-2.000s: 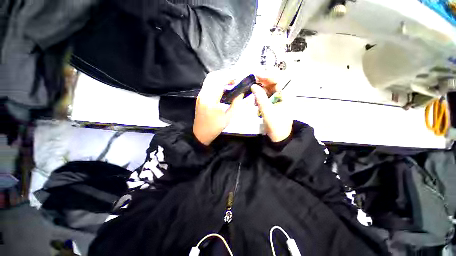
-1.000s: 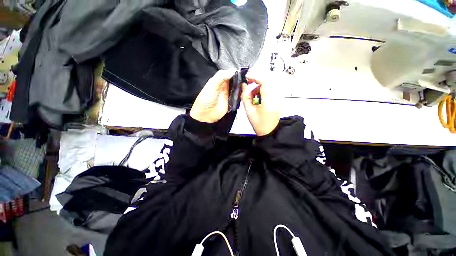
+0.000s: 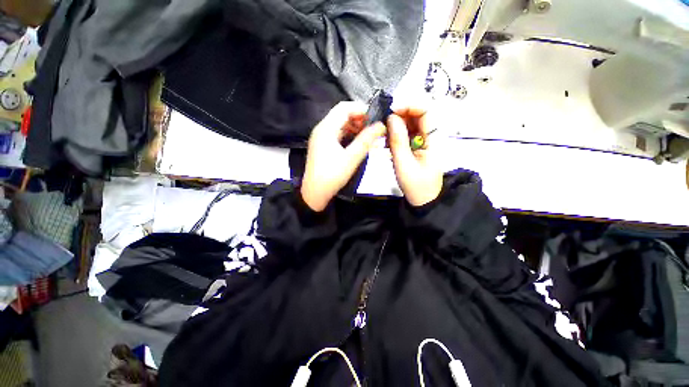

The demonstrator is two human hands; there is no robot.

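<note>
A small black piece of cloth (image 3: 378,108) is pinched between my two hands above the front of the white table. My left hand (image 3: 332,155) grips it from the left, fingertips at its lower end. My right hand (image 3: 412,159) touches its right side with thumb and fingers and also holds small green-yellow thread snips (image 3: 418,142) in the palm, mostly hidden by the fingers. A large black garment panel (image 3: 249,91) with a light stitch line along its edge lies behind and left of my hands, with grey cloth (image 3: 370,45) folded over it.
The white sewing machine (image 3: 627,83) stands at the right, its needle area hidden or unclear. The table's front edge (image 3: 566,215) runs below my hands. Dark and white cloth (image 3: 166,264) lies lower left; more dark cloth (image 3: 627,287) hangs lower right.
The small black piece has turned from upright to tilted, and both hands have shifted slightly right in the picture. The view has moved, leaving the orange scissors almost out of the picture.
</note>
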